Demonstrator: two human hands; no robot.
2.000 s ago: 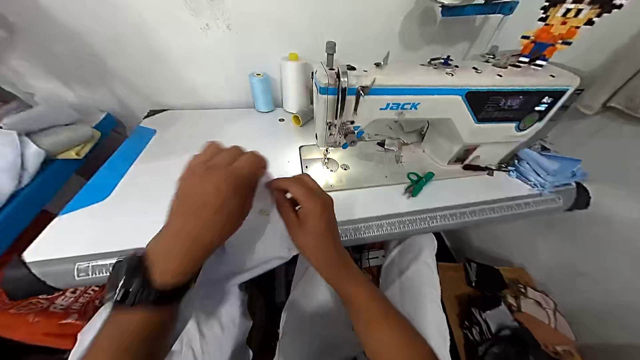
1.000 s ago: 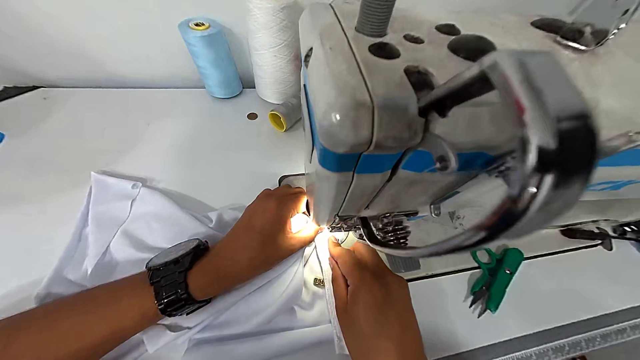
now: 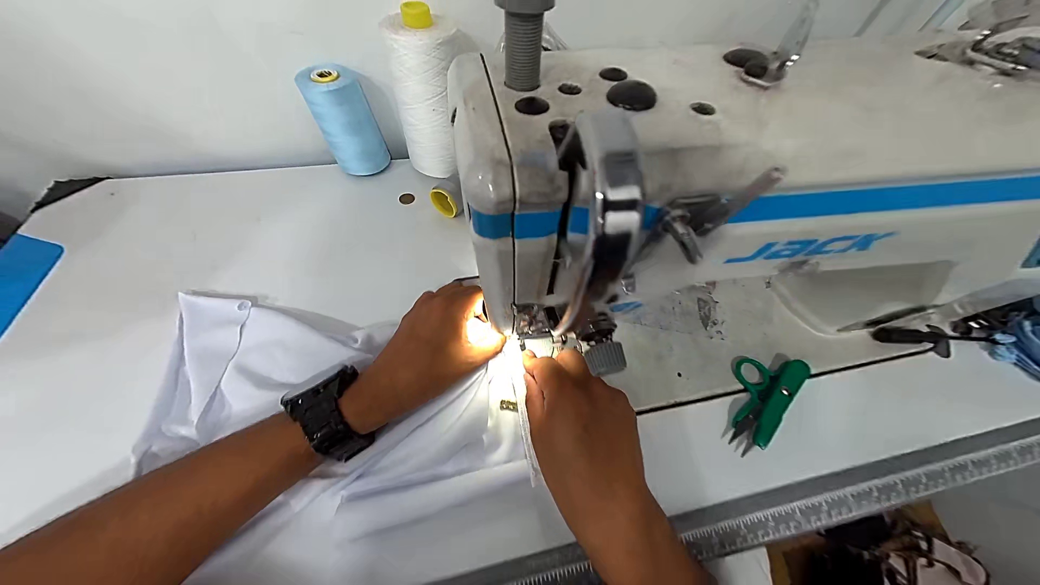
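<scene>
White fabric (image 3: 406,479) with a small button near its far left corner spreads over the table and runs up to the needle area of a Jack sewing machine (image 3: 812,146). My left hand (image 3: 431,353), with a black watch on its wrist, presses on the fabric just left of the lit presser foot (image 3: 528,341). The fabric's narrow edge strip is pinched in my right hand (image 3: 581,414), directly in front of the foot. A small label (image 3: 509,405) shows on the cloth between the hands. The fingertips nearest the needle are partly lost in glare.
Behind my left hand stand a light blue thread cone (image 3: 345,122), a white thread cone (image 3: 422,97) and a small spool with a yellow rim (image 3: 445,201). Green thread snips (image 3: 772,398) lie right of my right hand. A ruler strip (image 3: 853,487) follows the table's front edge.
Two seconds ago both hands were left of the machine with the cloth near the table's front edge; now they are at the needle. The view has moved closer.
</scene>
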